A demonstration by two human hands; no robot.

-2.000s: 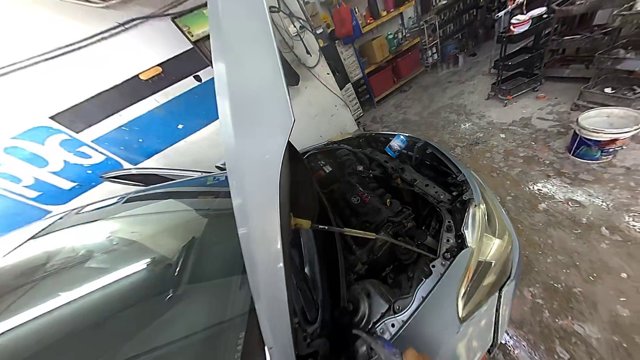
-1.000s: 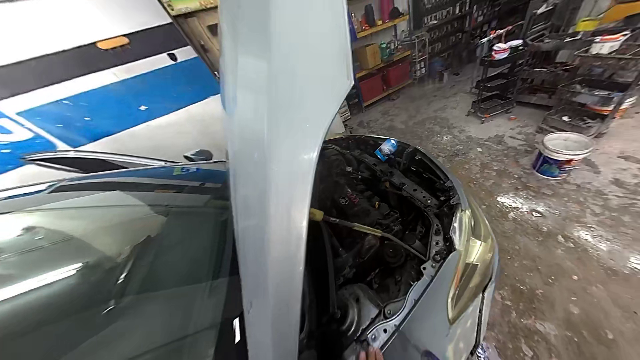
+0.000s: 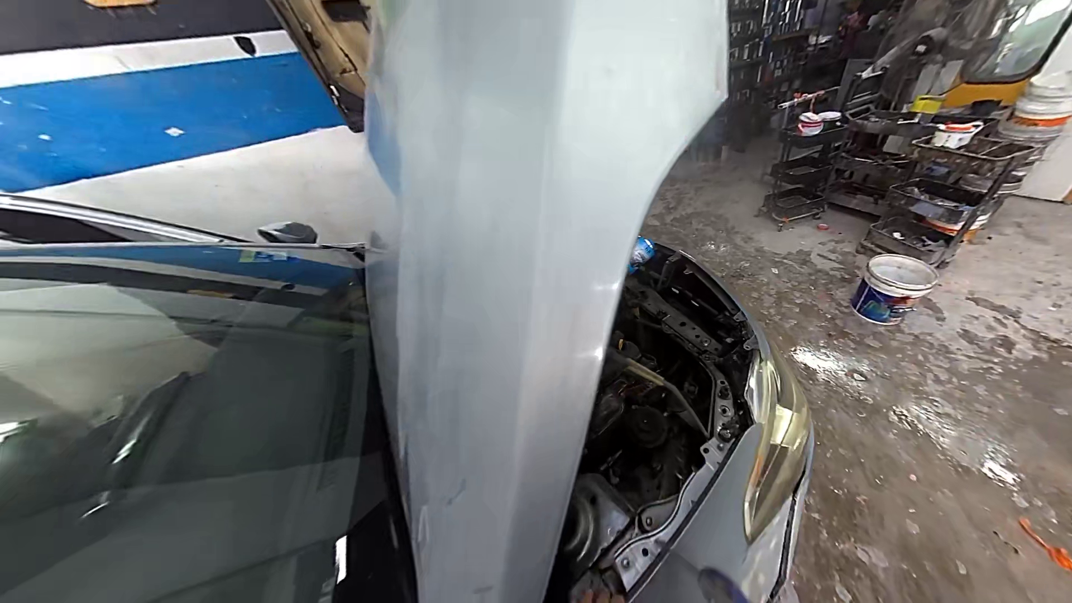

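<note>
Only a few fingertips show at the bottom edge, seemingly of my left hand (image 3: pixel 599 595). They are at the inner edge of the car's grey front fender (image 3: pixel 699 536), beside the engine bay (image 3: pixel 649 419); whether they hold anything is hidden. My right hand is not visible. A blurred dark blue oval patch (image 3: pixel 720 586) lies on the fender, too unclear to name. The raised grey bonnet (image 3: pixel 502 293) stands tall across the middle and hides part of the bay. To the right of the fender is the yellowed headlight (image 3: pixel 779 435). A slanting rod (image 3: pixel 657 377) crosses the bay.
The car's windscreen (image 3: pixel 193 419) fills the lower left, with a white and blue vehicle panel (image 3: pixel 167 117) behind. On the wet floor at right stand a paint bucket (image 3: pixel 894 289) and black tiered trolleys (image 3: pixel 921 197). An orange object (image 3: pixel 1047 544) lies at lower right.
The view has shifted, so the bonnet now covers more of the engine bay and the shelves behind. Fingertips at the bottom edge remain beside the bay.
</note>
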